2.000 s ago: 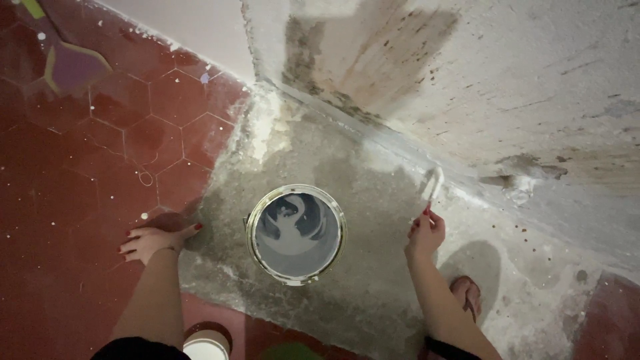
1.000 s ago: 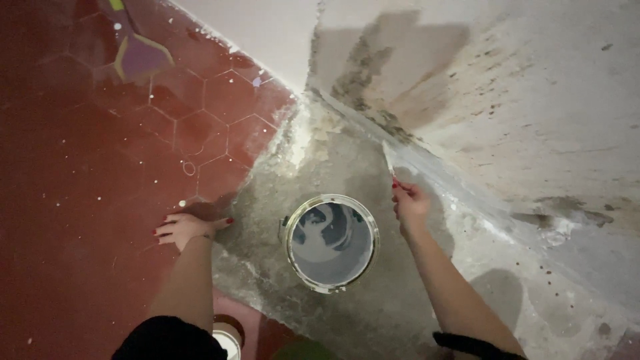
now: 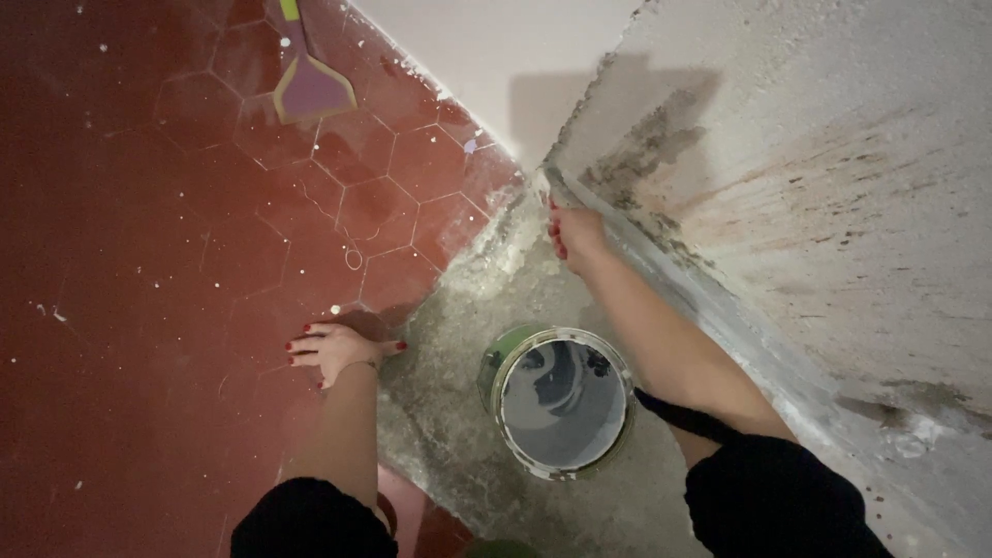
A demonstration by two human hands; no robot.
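My right hand (image 3: 577,235) grips a small paintbrush (image 3: 542,186), its pale bristles at the corner where the two walls meet the floor. Flat on the red hexagonal tiles (image 3: 256,201), fingers spread, rests my left hand (image 3: 339,353), with its thumb reaching to the edge of the grey cement patch (image 3: 457,372). An open metal paint can (image 3: 564,403) holding grey paint stands on the cement between my forearms. Along the base of the right wall runs a grey band (image 3: 721,310).
A purple spatula-like tool (image 3: 316,89) with a yellow-green handle lies on the tiles at the top. The right wall (image 3: 814,194) is stained and flaking; a white wall (image 3: 465,46) stands behind. Part of a pinkish object (image 3: 403,500) shows near my left sleeve.
My right hand has moved with the brush along the right wall's base, up to the corner. My left hand stays planted on the tiles. The view has shifted.
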